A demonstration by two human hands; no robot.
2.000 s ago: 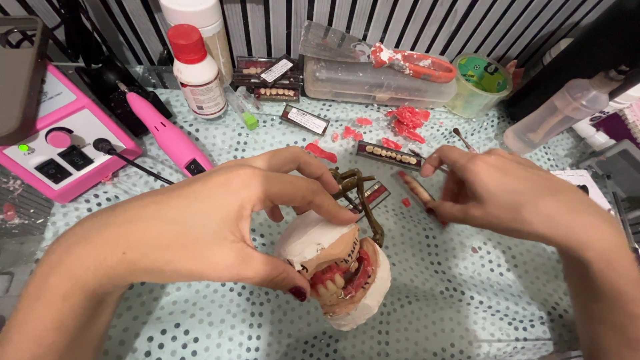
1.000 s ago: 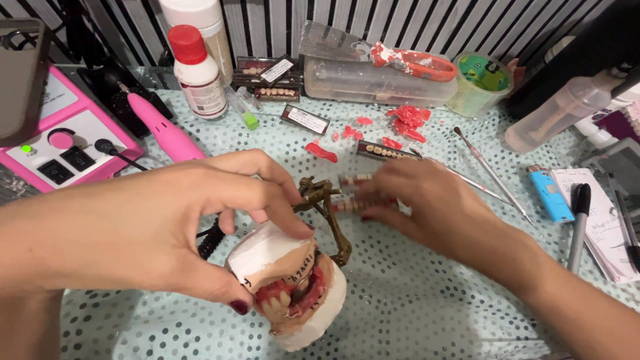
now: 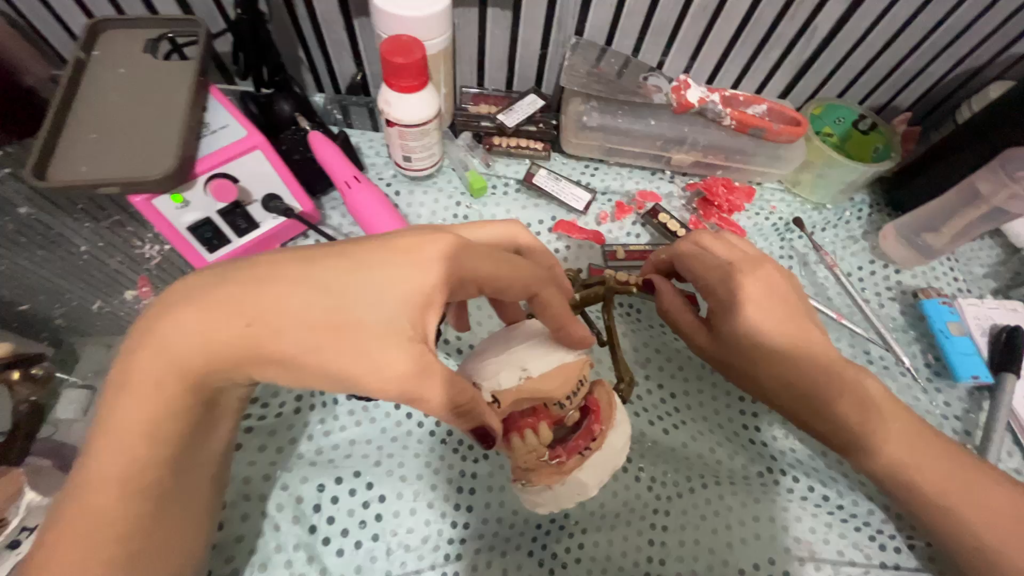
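Note:
My left hand (image 3: 384, 312) grips the upper plaster dental cast (image 3: 524, 364), thumb at its front teeth and fingers over its top. The cast is mounted on a brass-coloured articulator (image 3: 614, 336), with the lower cast (image 3: 580, 480) beneath; red wax and artificial teeth sit between them. My right hand (image 3: 720, 296) is beyond the articulator's right side, its thumb and fingertips at a strip of artificial teeth (image 3: 622, 278) on a dark red card. Whether the fingers pinch the strip cannot be told. More tooth cards (image 3: 632, 254) lie just behind it.
Red wax scraps (image 3: 720, 200) and a tooth card (image 3: 558, 187) lie behind the hands. Two metal dental instruments (image 3: 856, 300), a blue lighter (image 3: 954, 340) and a marker (image 3: 1000, 392) are at right. A pink control box (image 3: 232, 200), pink handpiece (image 3: 356, 184) and red-capped bottle (image 3: 410, 112) stand left and behind.
The light-coloured tooth strip held in my right hand two seconds ago is now by the tooth cards behind the articulator. My left hand has kept hold of the cast.

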